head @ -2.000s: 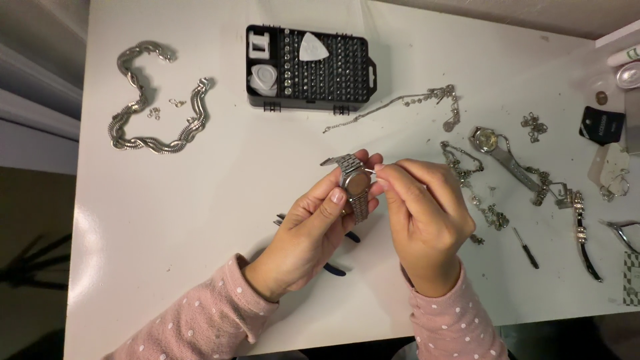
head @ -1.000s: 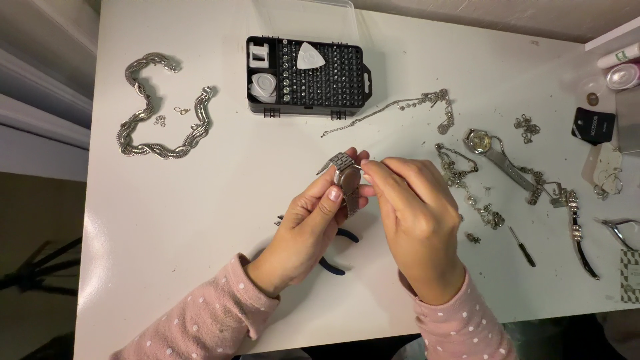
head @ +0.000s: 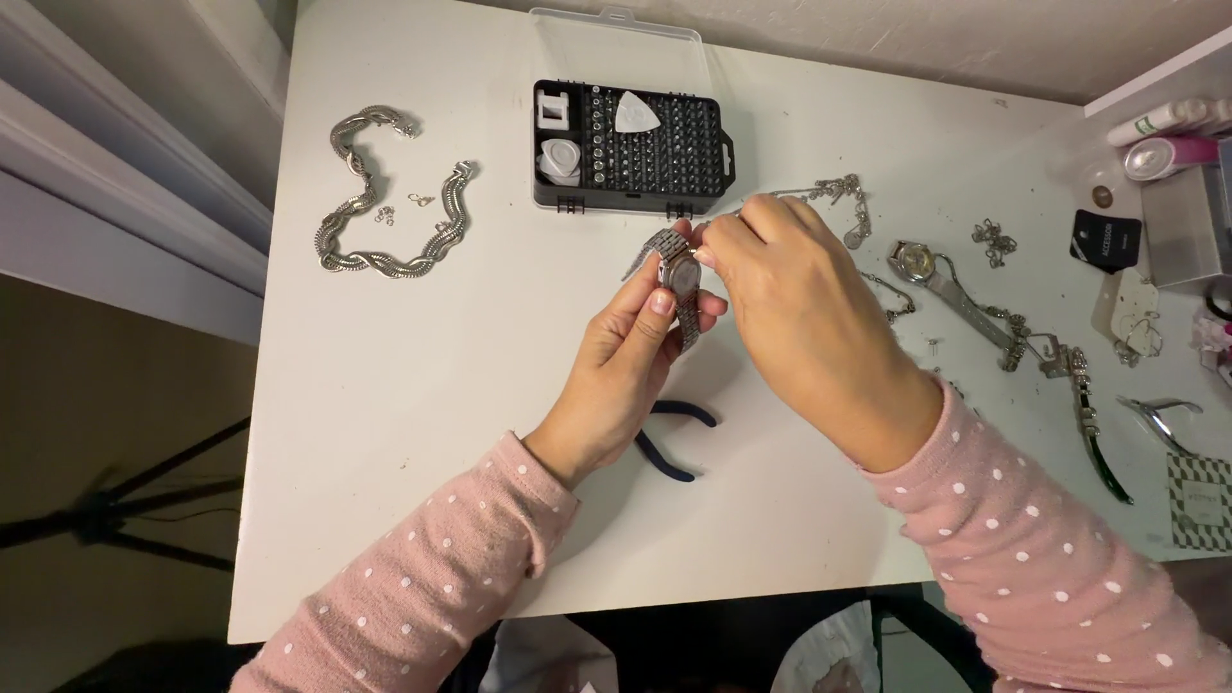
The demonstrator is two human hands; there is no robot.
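A metal wristwatch [head: 683, 276] with a link bracelet is held up in my left hand [head: 635, 332], its case between thumb and fingers, the flat round side of the case facing up. My right hand [head: 794, 298] is at the upper edge of the case, thumb and fingertips pinched together; a small light tip shows there, but what it belongs to is mostly hidden. Beneath my hands lie pliers with dark blue handles [head: 671, 464], their jaws hidden by my left hand. Beyond the watch sits a black bit case [head: 659, 144] with a white triangular pick [head: 635, 114] on its bits.
At left lies a twisted silver-coloured chain necklace [head: 390, 265] beside small metal findings [head: 385, 215]. To the right are another wristwatch [head: 912, 261], chains, a bracelet [head: 1086, 414], metal nippers [head: 1160, 420] and a black card [head: 1107, 241]. A clear lid [head: 621, 48] stands open behind the bit case.
My right hand has turned over the watch, its back now facing up more, with the fingertips at the upper case edge. My left hand still holds the watch.
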